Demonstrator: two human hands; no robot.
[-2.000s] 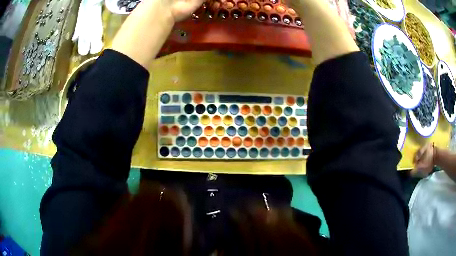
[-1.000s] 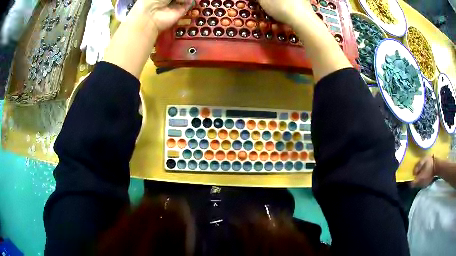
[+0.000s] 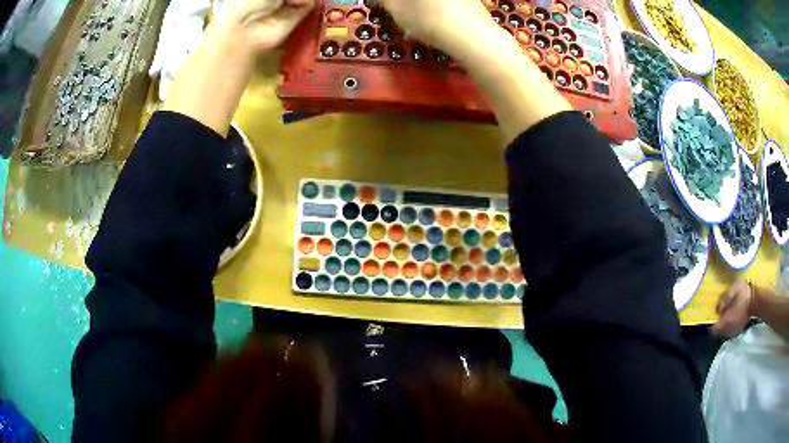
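The red fixture (image 3: 407,90) lies at the top centre, with rows of round holes, some holding orange pieces, others dark with shiny centres. My left hand (image 3: 264,19) is at the fixture's upper left corner, fingers bent and close together, cut off by the top edge. My right hand (image 3: 424,16) reaches over the fixture's holes, its fingertips at or past the top edge. Whether either hand holds a piece cannot be seen. The sample keyboard (image 3: 407,242) lies nearest me, with multicoloured round keys, its right end hidden by my right sleeve.
Right of the fixture stand dishes of green pieces (image 3: 699,151), dark green pieces (image 3: 651,82), grey-blue pieces (image 3: 675,238) and yellow pieces (image 3: 735,102). A tub of black pieces (image 3: 240,195) is partly behind my left sleeve. A brown tray (image 3: 86,95) and white gloves (image 3: 177,39) are left. Another person's hand (image 3: 735,307) is right.
The fixture, sample and dishes sit lower and further right in view. My right hand has moved left over the fixture, closer to my left hand. More of the black tub shows.
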